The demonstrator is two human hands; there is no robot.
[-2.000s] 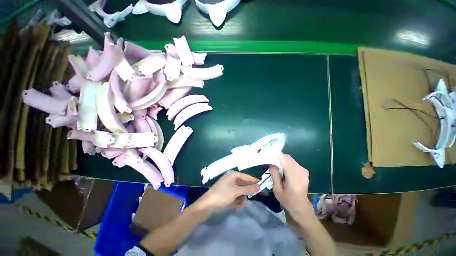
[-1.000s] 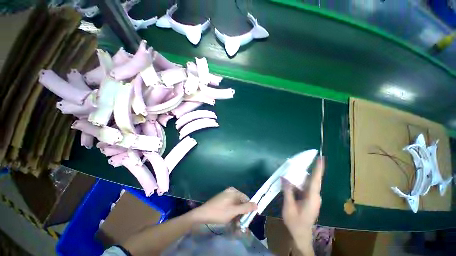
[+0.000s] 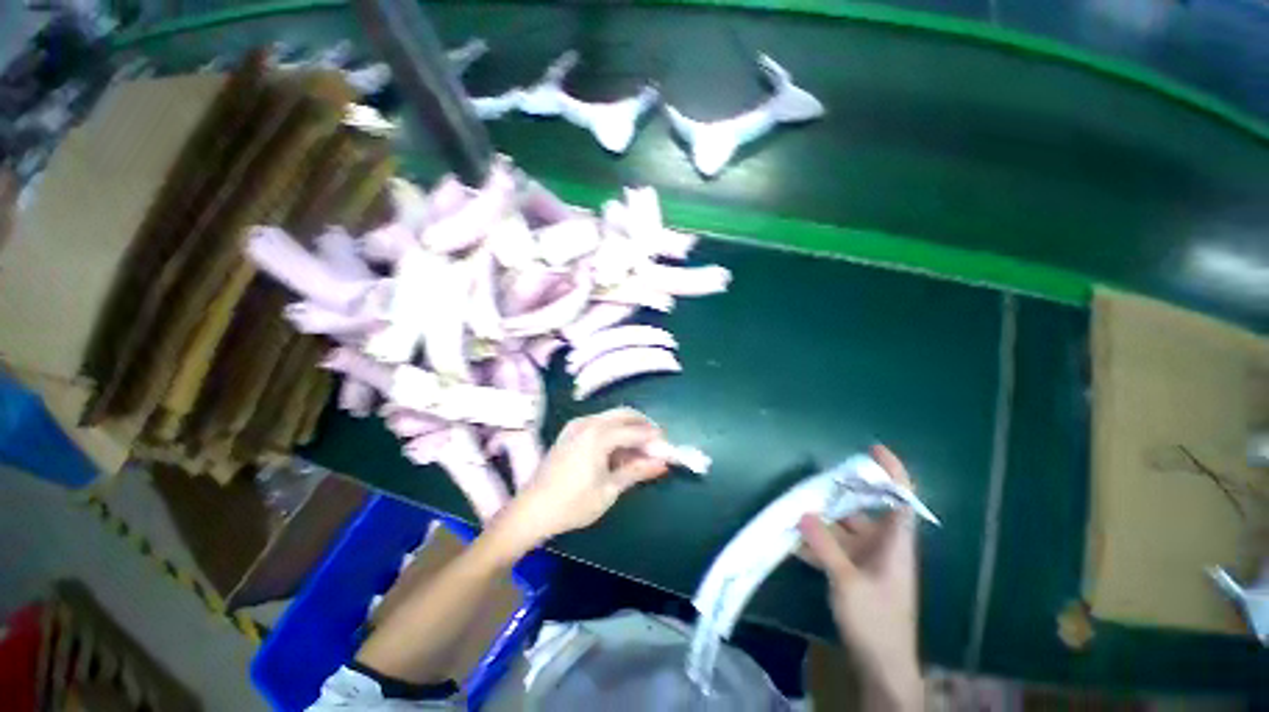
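Observation:
My right hand point(image 3: 870, 570) holds a glossy white headband shell point(image 3: 763, 549) by its upper part, above the bench's front edge. The shell curves down to the left. My left hand point(image 3: 605, 466) is to the left of it, apart from the shell, with thumb and fingers closed on a small visible end of a pale piece point(image 3: 685, 456), probably a pink cover; the hand hides the rest. A heap of pale pink covers point(image 3: 327, 271) lies on the bench to the left, with two curved covers point(image 3: 624, 366) at its right side.
Cardboard dividers point(image 3: 209, 278) lean at the far left. White eared shells point(image 3: 717, 139) lie on the green conveyor point(image 3: 974, 153) beyond the bench. A cardboard sheet point(image 3: 1169, 459) with wires and part of a white shell point(image 3: 1239, 598) is at right. A blue crate point(image 3: 327, 612) is below the bench.
My left hand has left the white shell and moved up-left to the loose cover by the heap, and now grips a pale piece. My right hand now holds the shell alone. The view has shifted.

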